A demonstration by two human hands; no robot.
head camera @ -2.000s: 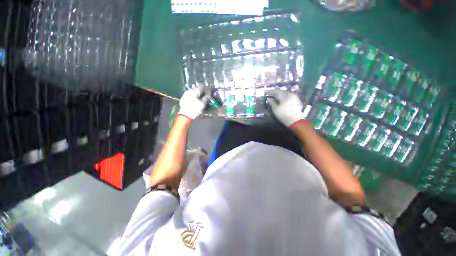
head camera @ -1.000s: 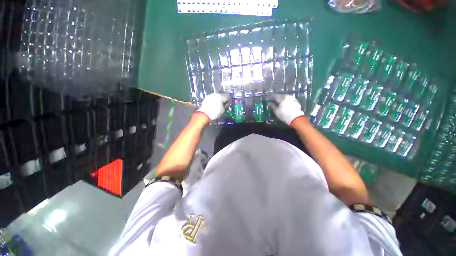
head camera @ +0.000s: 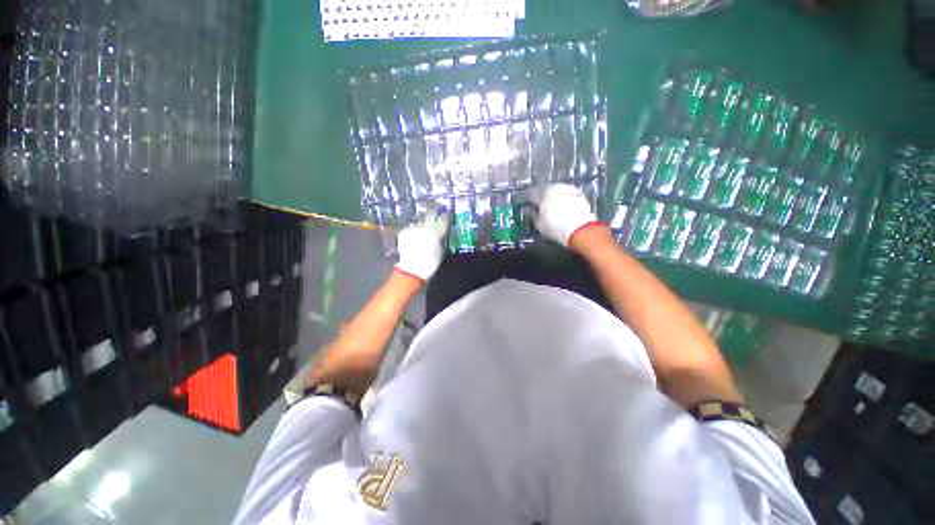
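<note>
A clear blister tray [head camera: 466, 133] lies on the green mat in front of me. Its pockets look empty except in the nearest row, where green circuit boards [head camera: 503, 224] show between my hands. My left hand [head camera: 421, 244], in a white glove, is at the tray's near left part, fingertips beside a board. My right hand [head camera: 561, 213], also gloved, is over the near row at the right, fingers bent down. Whether either hand grips a board is too small to tell.
A filled tray [head camera: 740, 190] with rows of green boards lies at the right, with denser filled trays [head camera: 902, 246] beyond. A tall stack of empty trays [head camera: 123, 113] stands at the left, above black crates [head camera: 123, 308]. White perforated sheet [head camera: 420, 18] lies behind the tray.
The whole view has shifted a little. My right hand has moved inward and slightly up over the near row. My left hand has moved slightly lower, toward the tray's near edge.
</note>
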